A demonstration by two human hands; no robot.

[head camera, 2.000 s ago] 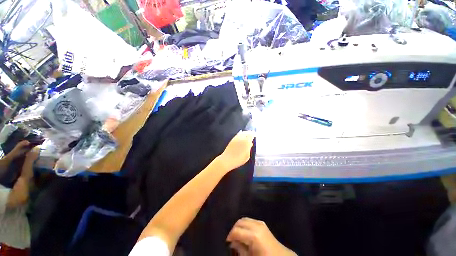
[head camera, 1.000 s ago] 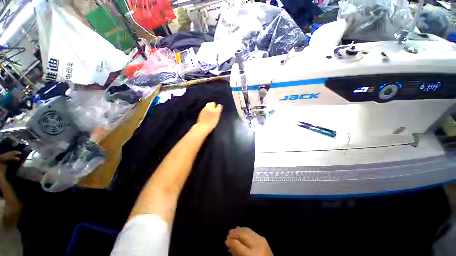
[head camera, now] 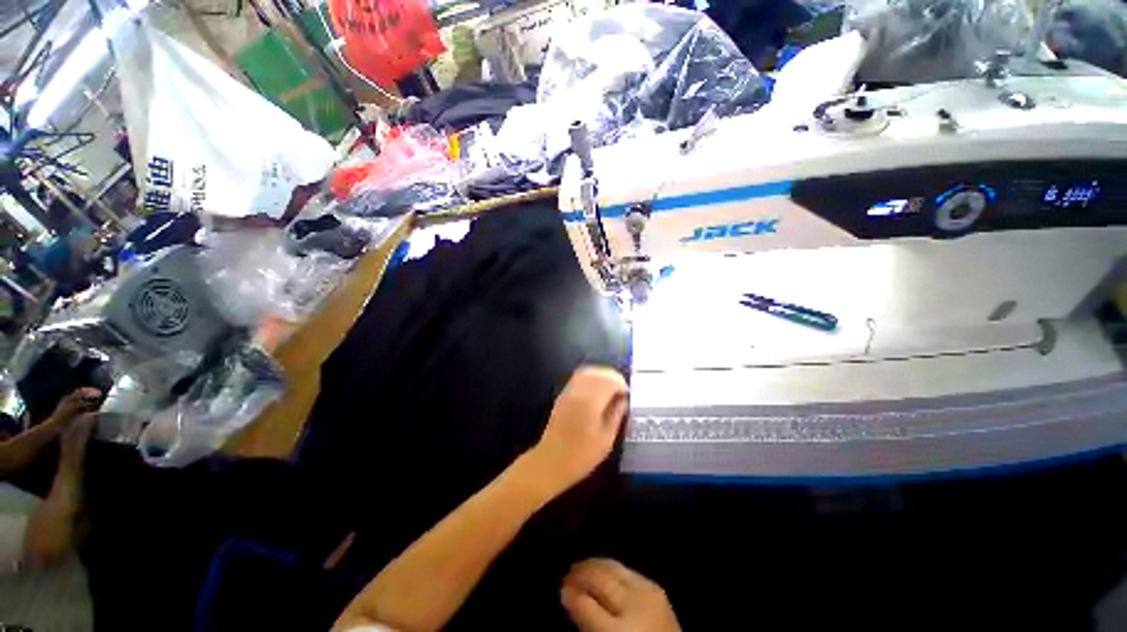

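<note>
Black fabric [head camera: 457, 296] covers the table left of the machine and hangs over its front edge. My left hand [head camera: 588, 417] grips the fabric near its right edge, in front of the needle area, with the fingers curled. My right hand [head camera: 616, 598] is low at the bottom edge of the picture, partly cut off, with curled fingers against dark cloth; what it holds is hard to see. The presser foot and needle [head camera: 637, 286] are at the left end of the white sewing machine [head camera: 890, 278], over the fabric's edge.
Dark snips or a pen [head camera: 791, 311] lie on the machine bed. A grey motor housing [head camera: 158, 306] and crumpled plastic bags [head camera: 216, 401] are at left. Another person's hands [head camera: 77, 410] show at far left. A blue basket rim [head camera: 223, 562] is below.
My left hand has moved from the middle of the fabric towards me and right, to the fabric's right edge. My right hand stays low in nearly the same place.
</note>
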